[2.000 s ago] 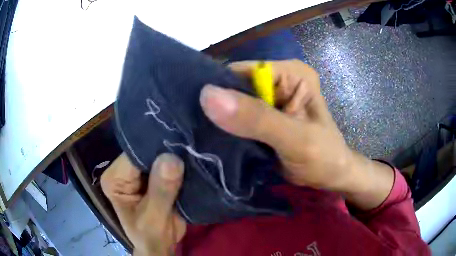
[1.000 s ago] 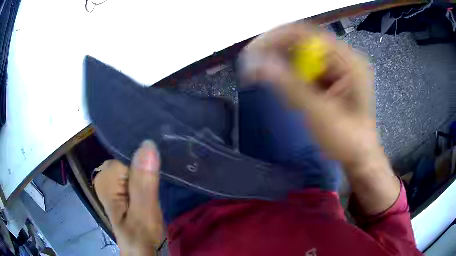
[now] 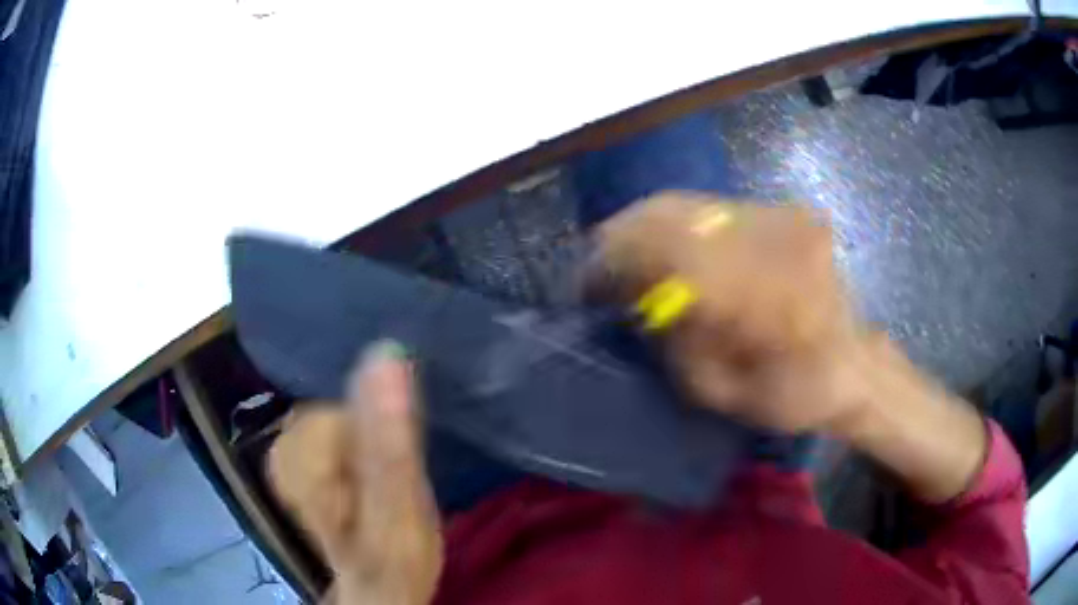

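Observation:
A dark denim waistband piece [image 3: 473,343] is held over my lap, blurred, with a pale stitch line near its lower edge and faint pale threads on its face. My left hand [image 3: 361,473] grips its left part, thumb on top and fingers beneath. My right hand [image 3: 745,307] is blurred above the right part, closed around a yellow-handled tool [image 3: 666,304]. The tool's metal end cannot be made out. Whether my right hand touches the cloth is unclear.
The white table [image 3: 296,130] curves across the front and left, with a brown edge. Dark cloth [image 3: 26,142] lies on it at the far left. Speckled floor [image 3: 910,225] shows at right, with dark cloth [image 3: 969,71] at upper right.
My right hand rose off the cloth with the yellow tool, then came back down beside it. The cloth opened out from its bunched shape and now lies lower and flatter.

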